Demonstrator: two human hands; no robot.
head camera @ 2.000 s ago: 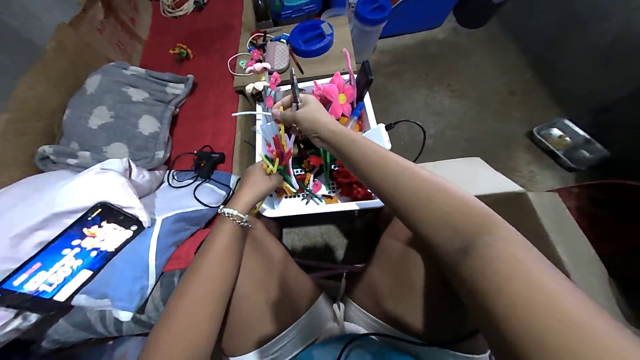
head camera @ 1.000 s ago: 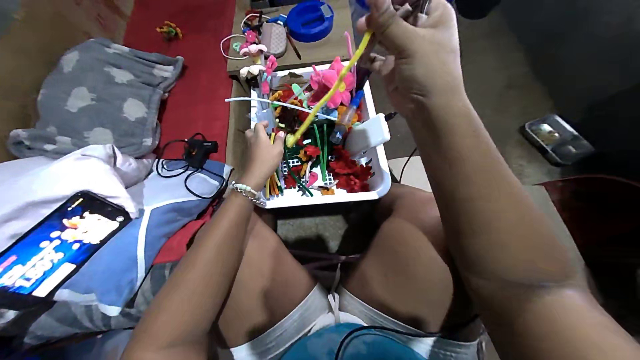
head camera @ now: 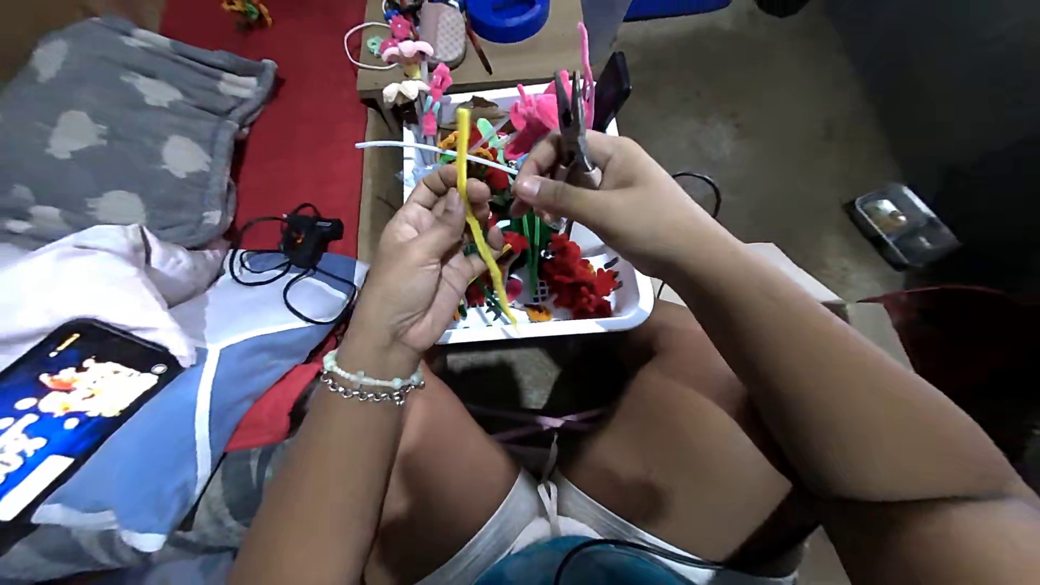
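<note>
My left hand (head camera: pixel 431 252) pinches a yellow pipe cleaner (head camera: pixel 475 223) between thumb and fingers, over the near left part of a white plastic basket (head camera: pixel 561 325). Just right of it my right hand (head camera: pixel 605 191) is closed around a pair of pliers (head camera: pixel 574 122), jaws pointing up. A white pipe cleaner (head camera: pixel 406 146) reaches from the left to the right hand's fingertips; whether they grip it I cannot tell. Red pipe-cleaner flowers (head camera: pixel 577 276) and green stems (head camera: pixel 530 252) lie in the basket. A pink pipe-cleaner flower (head camera: pixel 532 118) is behind the right hand.
Pipe-cleaner flowers (head camera: pixel 406 53), a blue round lid (head camera: pixel 508 16) and a pouch (head camera: pixel 443 34) lie beyond the basket. At left are a lit phone (head camera: pixel 77 402), a black cable (head camera: pixel 284 280) and a grey patterned cloth (head camera: pixel 106 138). A clear-lidded container (head camera: pixel 902 223) sits on the floor.
My right hand has come down from its raised place, pliers still in it. The yellow pipe cleaner, held up by the right hand a second ago, is now in my left hand, which has lifted.
</note>
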